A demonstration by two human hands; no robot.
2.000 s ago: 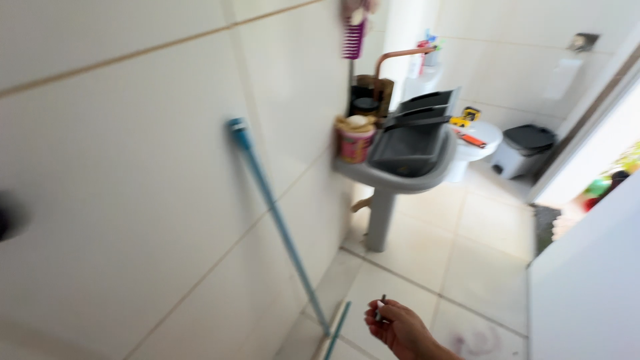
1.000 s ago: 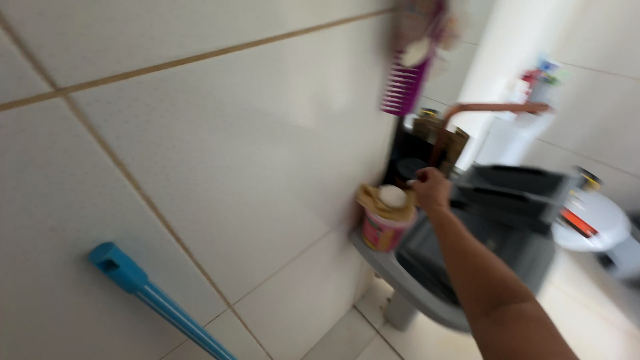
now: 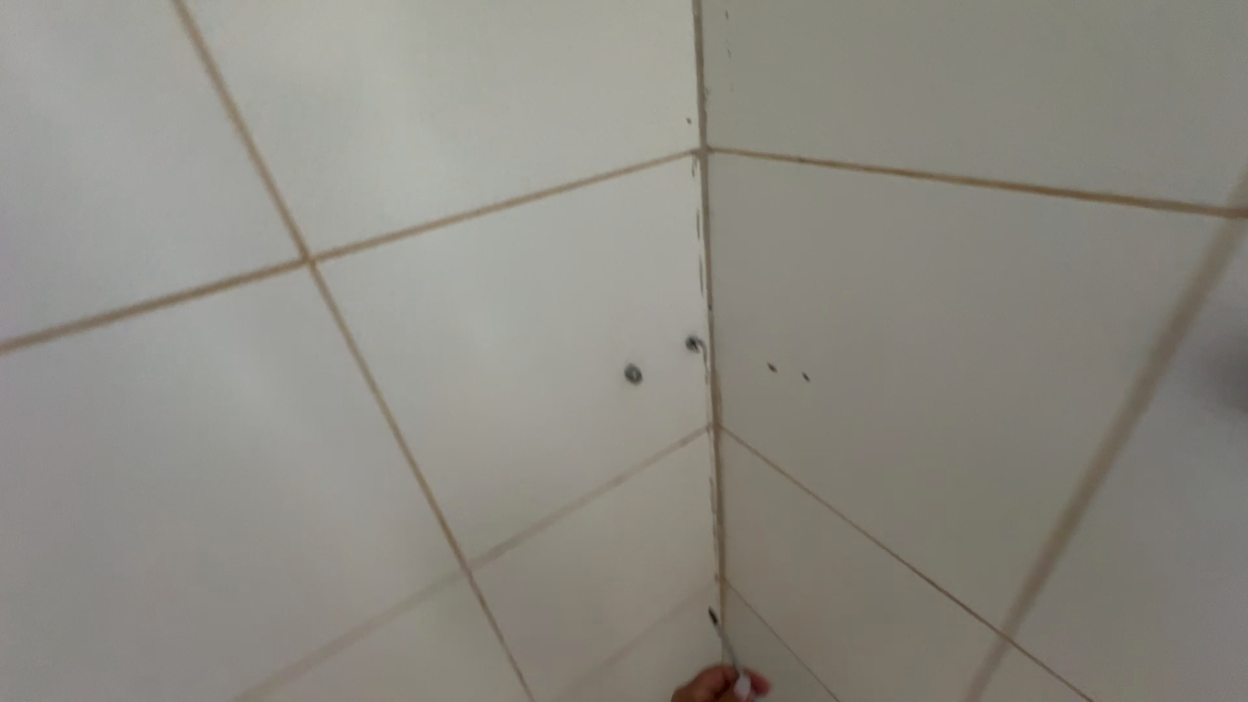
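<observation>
At the bottom edge, my right hand (image 3: pixel 720 684) grips a slim tool (image 3: pixel 728 643) that looks like a screwdriver, with a thin shaft, a dark tip and a whitish handle partly hidden by the fingers. The tip points up and slightly left, in front of the wall corner (image 3: pixel 719 507); whether it touches the wall cannot be told. Above it, two round holes or plugs (image 3: pixel 633 373) are in the left tiled wall, one of them close to the corner. Two small dark marks (image 3: pixel 772 368) are on the right wall. My left hand is out of view.
Large pale wall tiles (image 3: pixel 507 292) with brown grout lines meet at an upright corner joint with rough, dark-flecked edges. A blurred dark patch (image 3: pixel 1233 375) is at the right edge.
The view has swung from the sink to a tiled corner. A second ago my right hand was reaching to the items beside the sink; now it holds a slim tool low in view.
</observation>
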